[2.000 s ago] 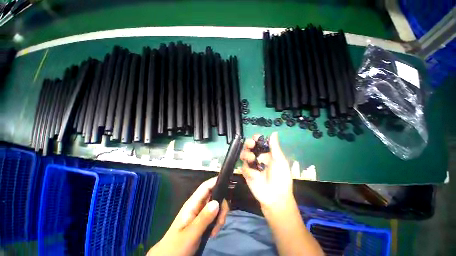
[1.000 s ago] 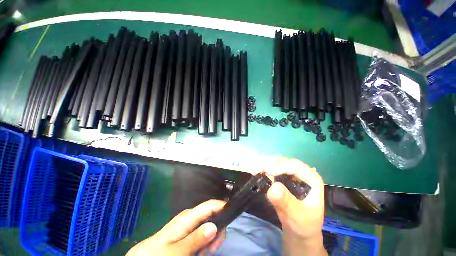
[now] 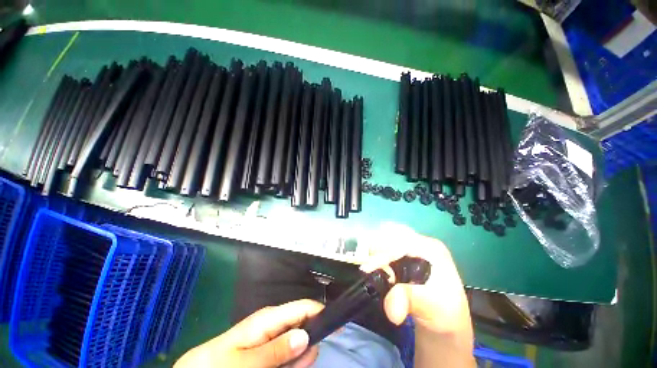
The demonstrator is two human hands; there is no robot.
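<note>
My left hand [image 3: 270,334] is closed around a black tube [image 3: 342,310] held slanting over my lap. My right hand [image 3: 425,287] is at the tube's upper end and grips small black ring fittings [image 3: 413,269]. Fingers hide part of the tube end, so I cannot tell whether a fitting sits in it. Black tubes lie side by side on the green bench in a left group [image 3: 238,136] and a right group [image 3: 450,136]. Loose black rings [image 3: 490,218] lie by the near ends of the right group.
A clear plastic bag [image 3: 558,194] with black parts lies at the bench's right end. Pale torn strips [image 3: 238,219] line the near edge. Blue baskets [image 3: 108,287] stand at lower left, with tubes inside. A dark tray [image 3: 555,320] is under the bench edge at right.
The tube has come down and right, away from the bench edge, to a flatter slant. My right hand has moved down and right, onto the tube's end. The camera view has shifted slightly.
</note>
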